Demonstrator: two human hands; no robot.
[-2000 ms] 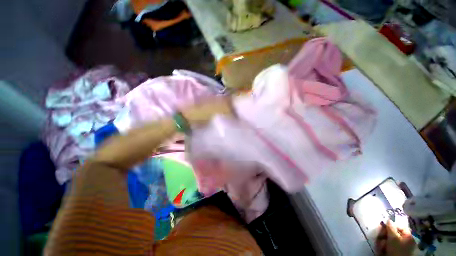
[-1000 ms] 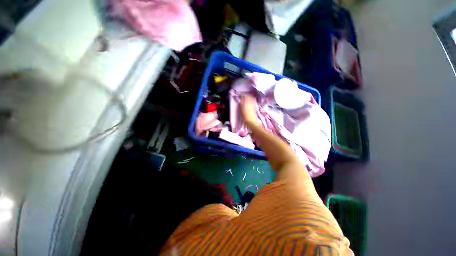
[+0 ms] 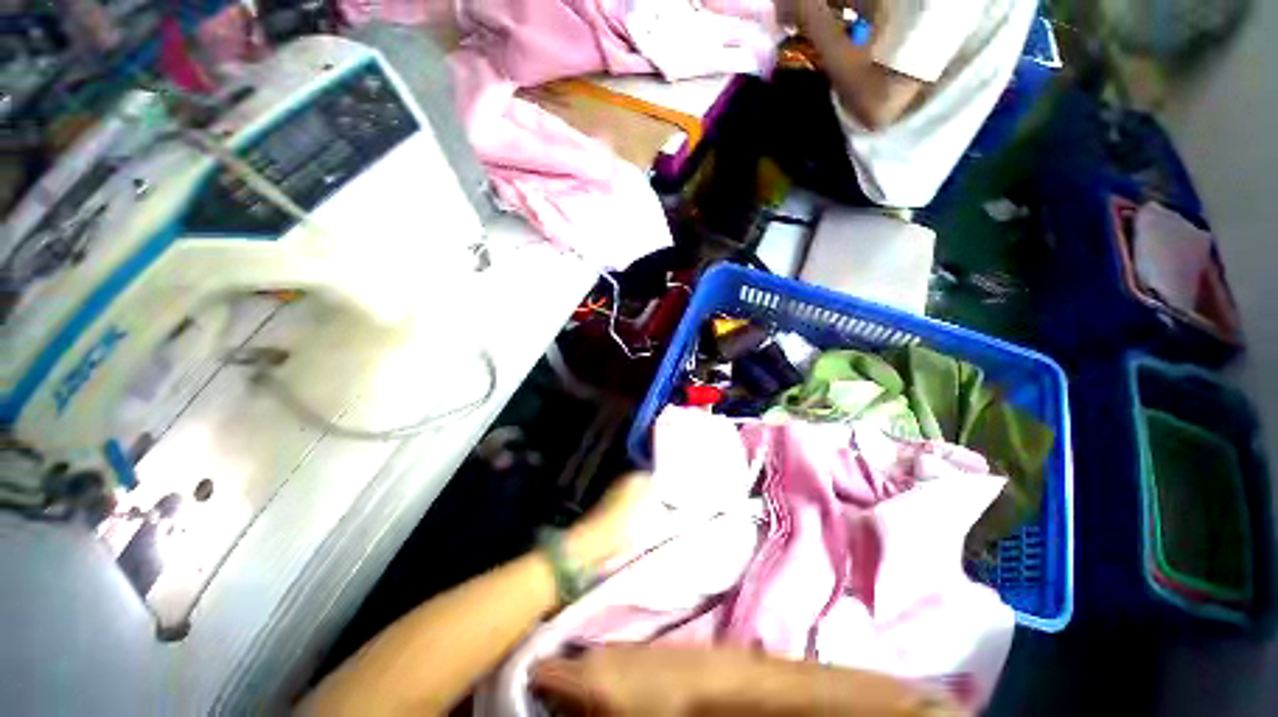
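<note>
A pink garment piece [image 3: 799,539], pale with darker pink bands, hangs bunched in front of me, covering the near part of the blue plastic basket [image 3: 1069,490]. My left hand [image 3: 628,516], blurred, with a green band on its wrist, comes from the lower left and grips the garment's left edge; its fingertips are hidden. My right hand or forearm [image 3: 701,678] lies across the bottom over the cloth, blurred and cut off by the picture's edge; its fingers are not clear.
The white sewing machine [image 3: 154,301] with a blue stripe stands at left, with a cable [image 3: 407,425] looping over its bed. Pink cloth [image 3: 561,175] hangs beyond its end. Green cloth [image 3: 939,392] and scraps lie in the basket. Other crates [image 3: 1198,476] stand at right. Another person's arm [image 3: 855,70] shows at top.
The pink garment has come up out of the basket towards me, uncovering green cloth. My left hand has come into view on it. The view has shifted, showing more of the machine.
</note>
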